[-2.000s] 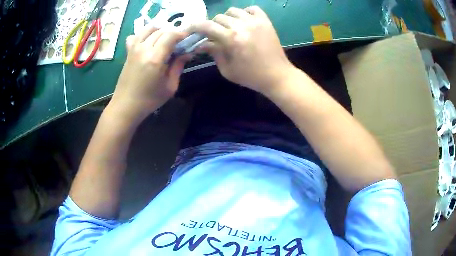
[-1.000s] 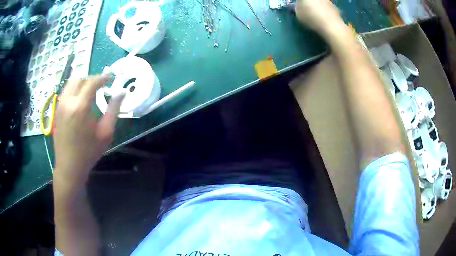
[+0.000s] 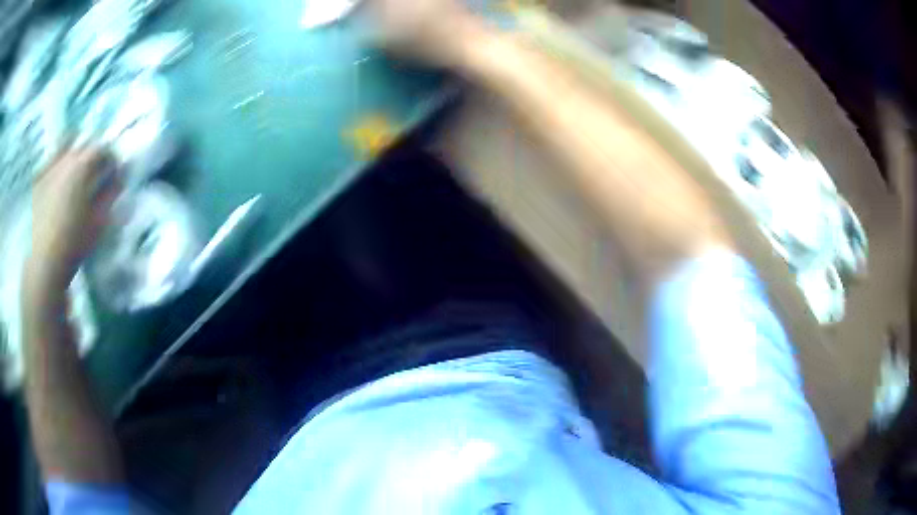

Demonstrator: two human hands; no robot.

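Observation:
The whole view is blurred by motion. A white round housing point(image 3: 156, 246) lies on the green bench at the left, with a white stick antenna point(image 3: 229, 233) pointing up and right from it. A second white housing point(image 3: 136, 119) lies behind it. My left hand point(image 3: 75, 201) is at the left, beside the front housing; its fingers are too blurred to tell whether they hold anything. My right hand point(image 3: 412, 28) is at the top edge over the bench, near a white item point(image 3: 330, 10); its grip is too blurred to tell.
An open brown carton point(image 3: 543, 216) stands at the right, with many white housings point(image 3: 749, 151) inside. Orange-yellow tape point(image 3: 372, 137) is stuck at the bench edge point(image 3: 251, 267). Blurred thin streaks lie on the green top at upper left.
The view has turned, so the housings and tape sit further left and the carton shows more. My right hand left the housing and reached away over the bench; my left hand stayed near the housing.

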